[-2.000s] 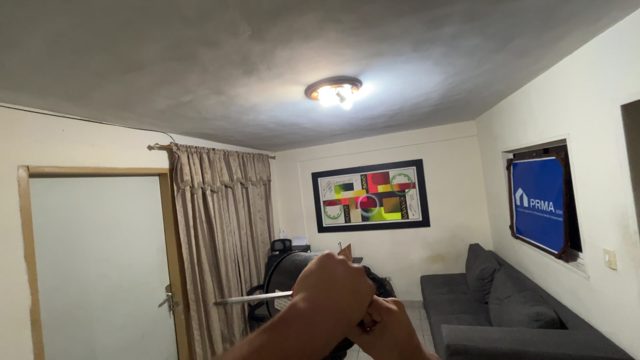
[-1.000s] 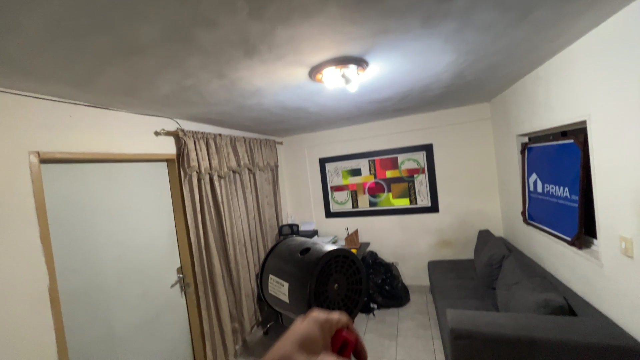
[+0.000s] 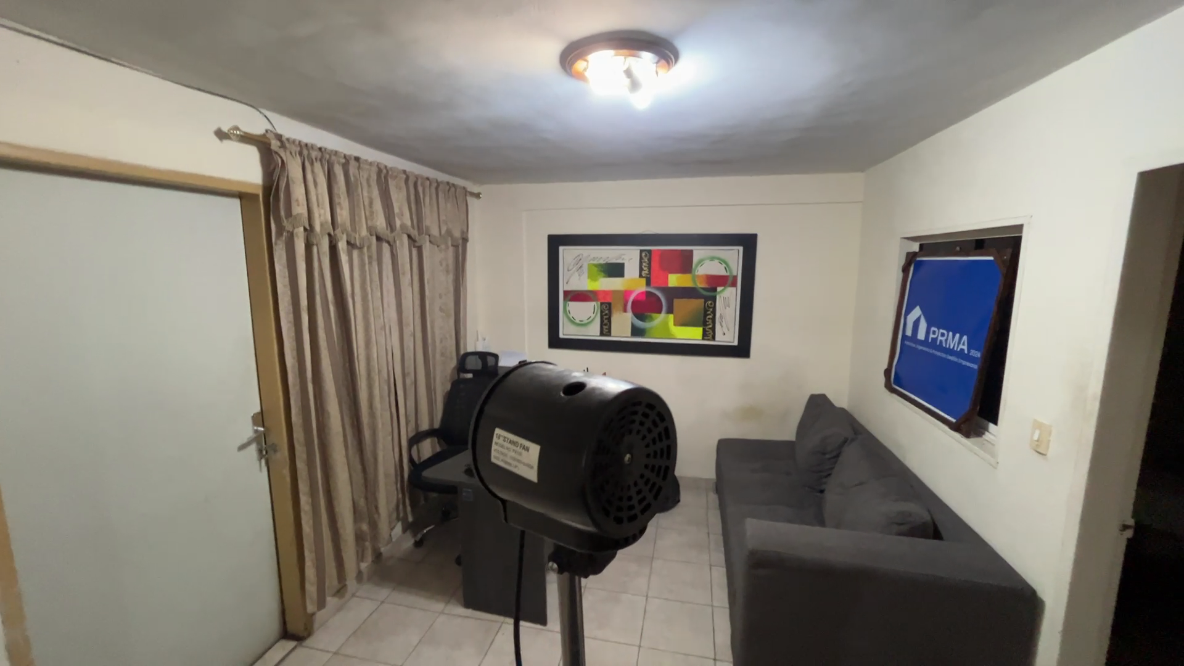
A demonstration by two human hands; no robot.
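Note:
Neither of my hands shows in the view now. The black motor housing of a stand fan (image 3: 555,453) stands in the lower middle, with its round vented rear cover turned toward the right. A white label bearing writing is stuck on its side, and a round hole shows on its top. Below the housing, a metal pole (image 3: 572,615) runs down out of the frame. A black power cord (image 3: 519,592) hangs beside the pole. No grille or blades are visible on the fan from here.
Behind the fan are a dark desk (image 3: 499,555) and a black office chair (image 3: 451,425). A dark grey sofa (image 3: 786,546) lines the right wall. At left are a pale door (image 3: 129,407) and beige curtains (image 3: 356,370); a doorway opens at far right.
Two seconds ago both hands were together in front of the fan, near a thin light rod. One second ago one hand held something red at the bottom edge; both hands are now out of view.

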